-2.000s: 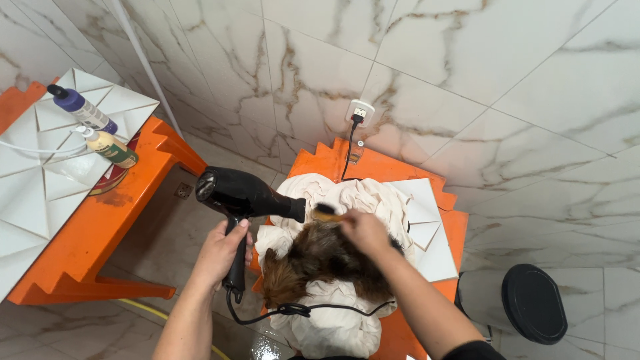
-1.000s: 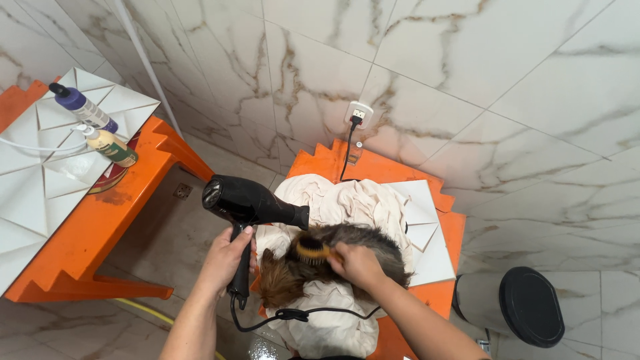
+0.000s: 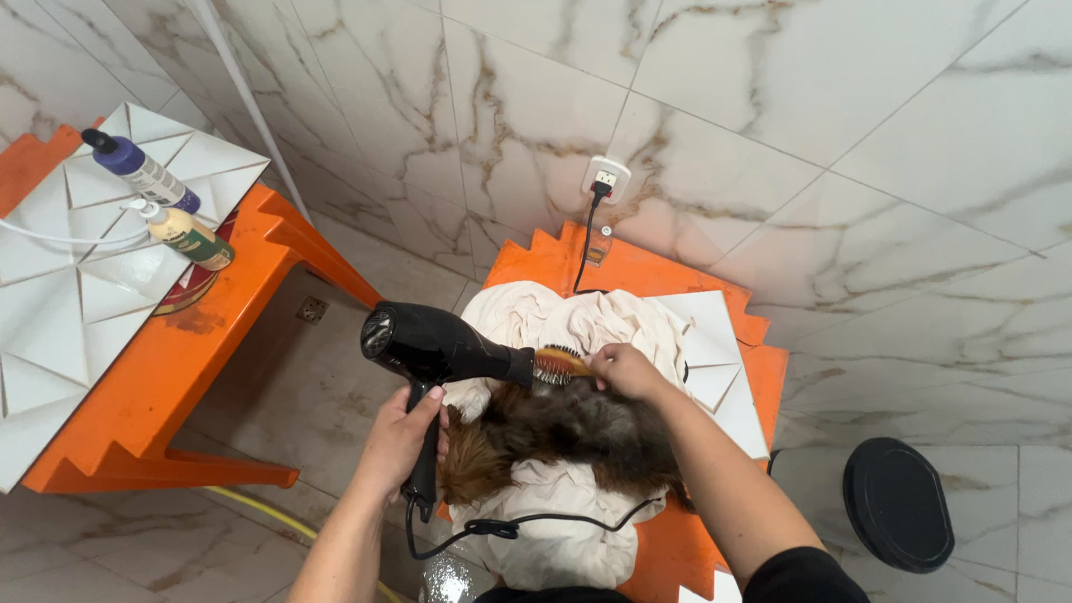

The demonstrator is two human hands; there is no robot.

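My left hand (image 3: 410,440) grips the handle of a black hair dryer (image 3: 444,343), whose nozzle points right toward a brush. In my right hand (image 3: 624,368) is that wooden-backed pin brush (image 3: 559,365), its pins at the upper edge of the coat of a small long-haired animal (image 3: 578,427). The fur is dark grey and brown, with a redder brown part at the left; the face cannot be made out. Under and around the animal lies bunched cream cloth (image 3: 620,322) on an orange plastic table (image 3: 544,260). The dryer's black cord crosses the cloth below the animal.
A white panel (image 3: 712,360) lies under the cloth's right side. Behind, a plug sits in a wall outlet (image 3: 605,179), near a small glass bottle (image 3: 599,247). At left, another orange table (image 3: 167,368) holds a purple bottle (image 3: 142,172) and a pump bottle (image 3: 182,234). A black-lidded bin (image 3: 898,504) stands right.
The brush in my right hand has moved from the middle of the animal's back up to the coat's upper edge, close to the dryer nozzle. My left hand still holds the dryer.
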